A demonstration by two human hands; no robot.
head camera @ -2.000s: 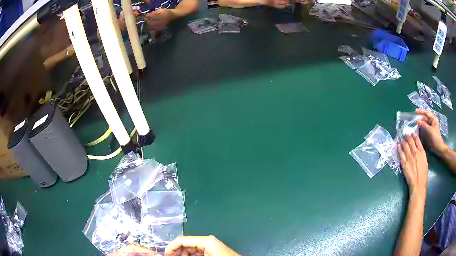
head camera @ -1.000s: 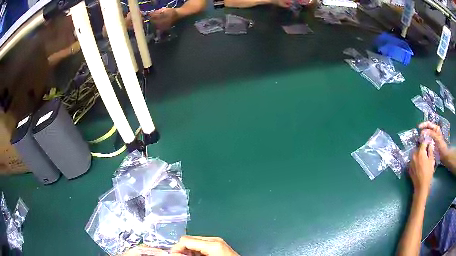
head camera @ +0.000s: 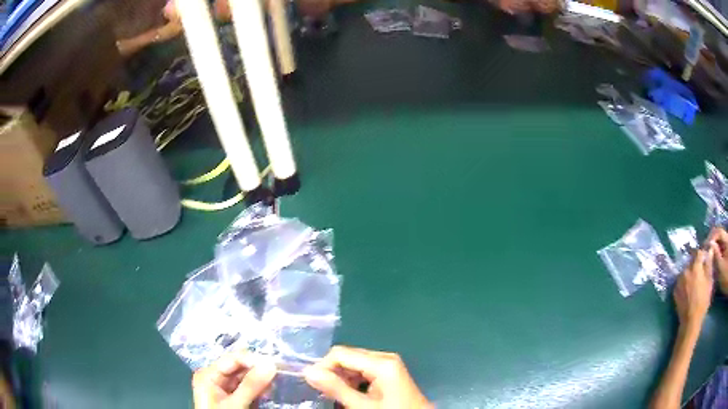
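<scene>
My left hand [head camera: 233, 382] and my right hand [head camera: 363, 379] are at the bottom centre, fingertips close together. They pinch the top edge of a clear zip bag [head camera: 294, 393] between them, one hand at each side. The bag's lower part is cut off by the picture's edge and its contents are unclear. A pile of overlapping clear bags [head camera: 275, 275] with dark specks lies just beyond my hands, partly behind them.
Two grey speakers [head camera: 134, 177], a cardboard carton [head camera: 28, 172], yellow cables [head camera: 209, 204] and pale posts [head camera: 267, 104] stand at the left. Another person's hand [head camera: 696, 287] works at the right beside clear bags [head camera: 638, 257]. A blue bin [head camera: 672, 96] is far right.
The view has shifted, so the table's things sit further right and the speakers higher. My hands have come further into view, now showing a bag between them.
</scene>
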